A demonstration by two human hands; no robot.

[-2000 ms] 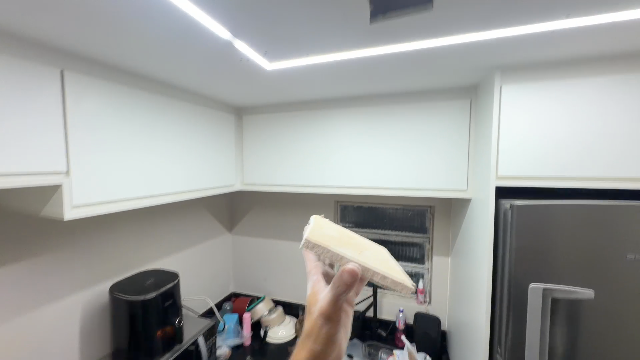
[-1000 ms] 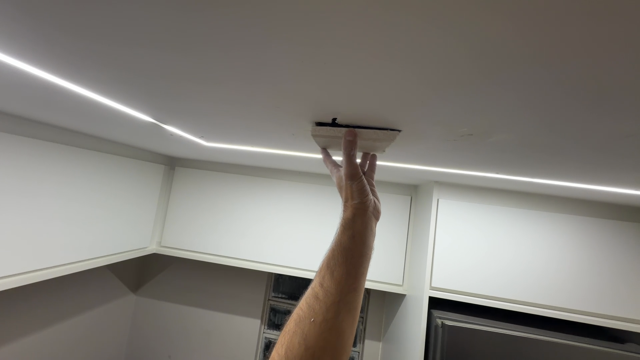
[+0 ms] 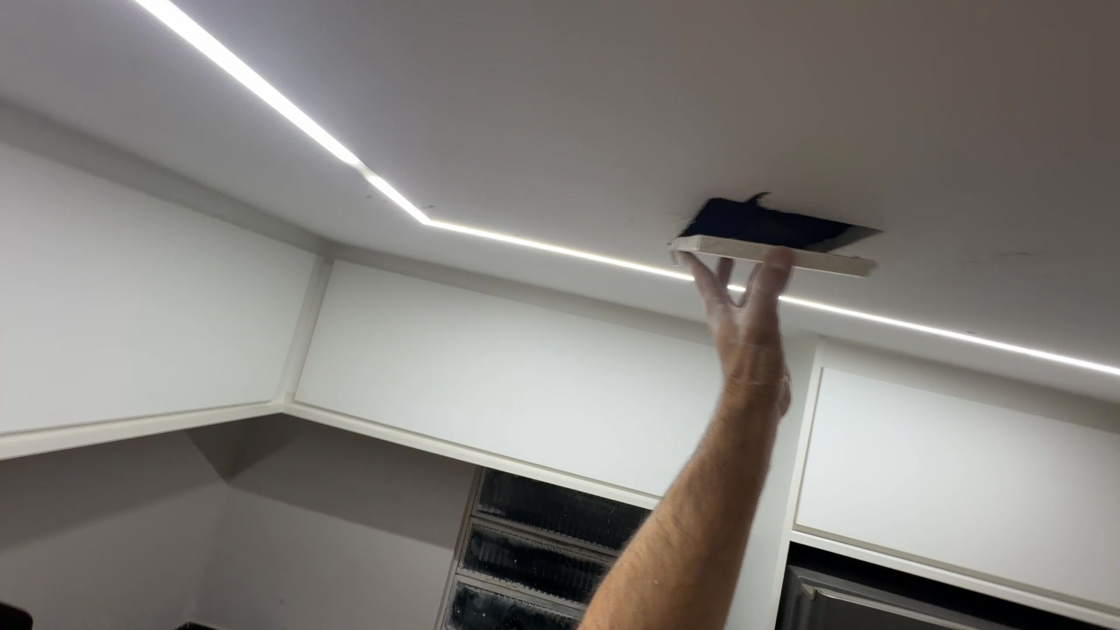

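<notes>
My left hand (image 3: 744, 306) is raised to the ceiling with a flat, pale piece of what looks like plasterboard (image 3: 822, 262). Its fingers spread under the piece and the thumb lies against the near edge. Just above the piece, a dark, ragged-edged rectangular opening (image 3: 770, 224) shows in the ceiling. The piece hangs slightly below the opening's near side and does not fill it; whether its left end touches the rim I cannot tell. My right hand is out of view.
A lit LED strip (image 3: 560, 248) runs along the ceiling and bends at the left. White wall cabinets (image 3: 507, 376) line the walls below. Under them is a window with ribbed glass panes (image 3: 542, 556). A dark grey appliance, partly seen, stands at lower right (image 3: 875, 604).
Two seconds ago my hand held the piece tilted, well below the ceiling. A second ago it was up at the opening, covering most of it; now more of the opening shows. The view has tilted upward.
</notes>
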